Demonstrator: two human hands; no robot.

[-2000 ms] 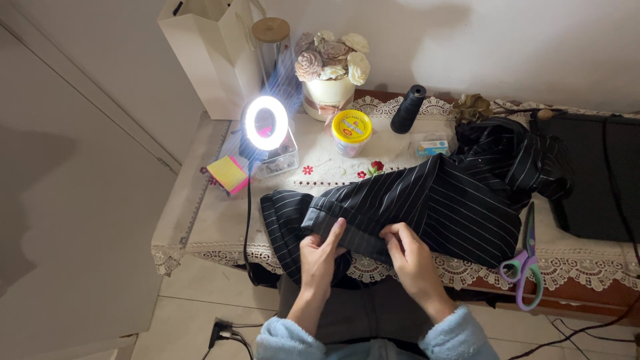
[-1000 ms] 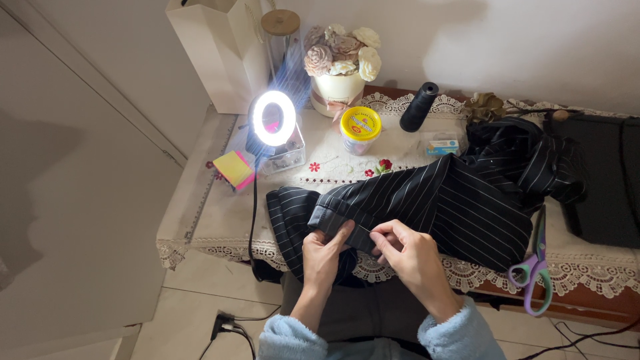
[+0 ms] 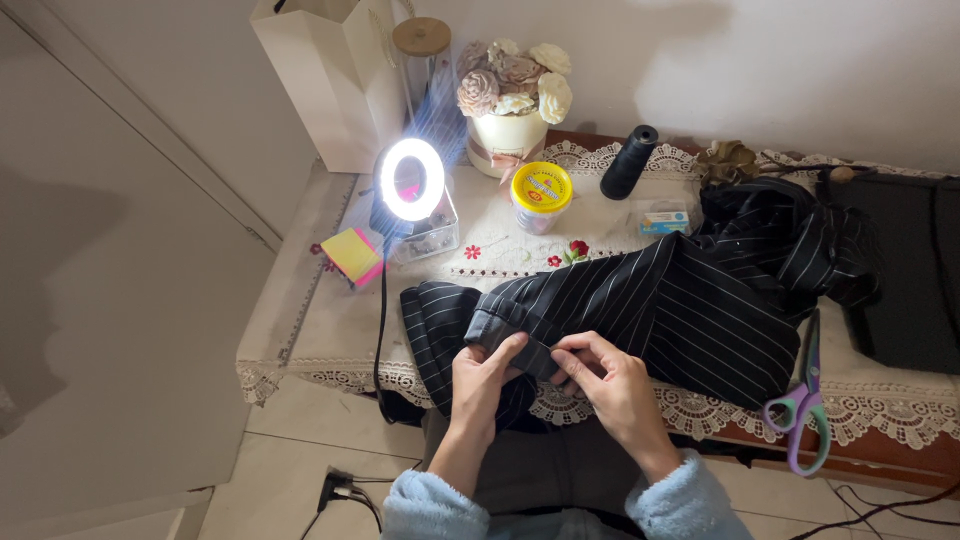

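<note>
A black pinstriped garment (image 3: 697,315) lies bunched across the front of the lace-edged tablecloth. My left hand (image 3: 482,379) grips the folded grey edge (image 3: 504,330) of one of its tubular ends, thumb on top. At the right side of that fold, my right hand (image 3: 600,375) pinches the cloth between thumb and fingertips; whether a needle is between them cannot be seen. Purple and green scissors (image 3: 806,412) rest at the table's front edge, right of the garment. A black thread cone (image 3: 628,162) stands behind the garment.
A lit ring lamp (image 3: 412,180) stands by a clear plastic box (image 3: 435,232). Sticky notes (image 3: 351,256), a yellow-lidded tub (image 3: 540,196), a flower pot (image 3: 510,135), a paper bag (image 3: 337,90) and a small clear case (image 3: 664,217) are around. The lamp's cable (image 3: 383,322) hangs over the front edge.
My right hand has closed in on the folded edge and pinches it closer to my left hand than two seconds ago. My left hand keeps its hold.
</note>
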